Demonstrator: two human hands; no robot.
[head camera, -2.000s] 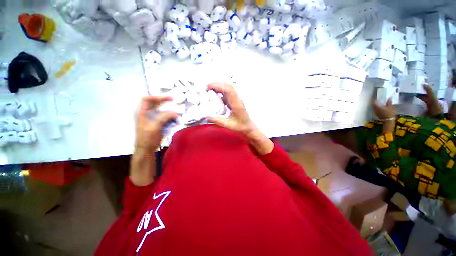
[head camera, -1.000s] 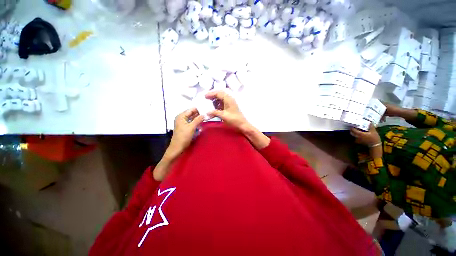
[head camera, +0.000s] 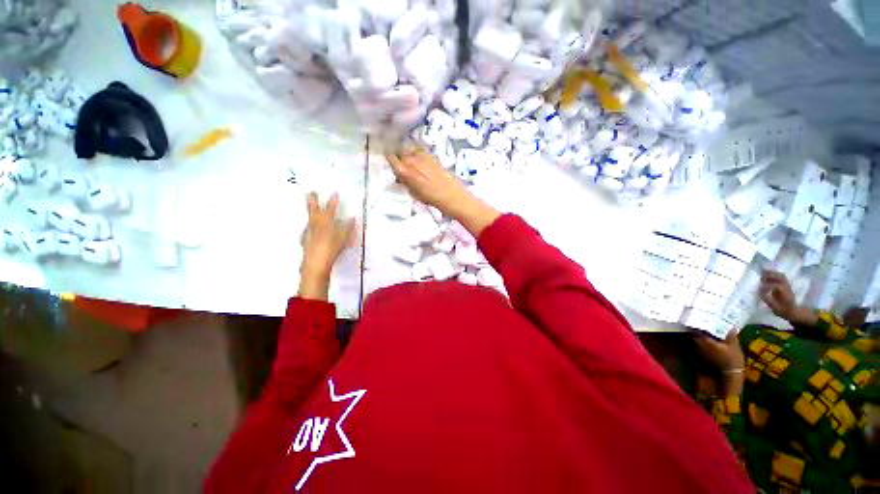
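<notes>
Several loose small white units (head camera: 439, 253) lie on the white tabletop just ahead of my body. My left hand (head camera: 326, 236) is over the table left of the dark seam, fingers apart, and holds nothing. My right hand (head camera: 422, 177) reaches beyond the loose units to the near edge of the heap of white units with blue marks (head camera: 502, 130). Its fingertips are close together beside the heap; whether they hold a unit cannot be told.
Clear bags of white pieces (head camera: 386, 58) lie at the far edge. An orange-yellow tape roll (head camera: 164, 43), a black curved object (head camera: 121, 123), a yellow strip (head camera: 207, 142) and white units in rows (head camera: 72, 227) are at left. A neighbouring worker's hands touch white cartons (head camera: 690, 275) at right.
My hands have come apart from the small white piece. My right hand has moved forward to the heap, my left to the left. The view has shifted, showing more of the far edge.
</notes>
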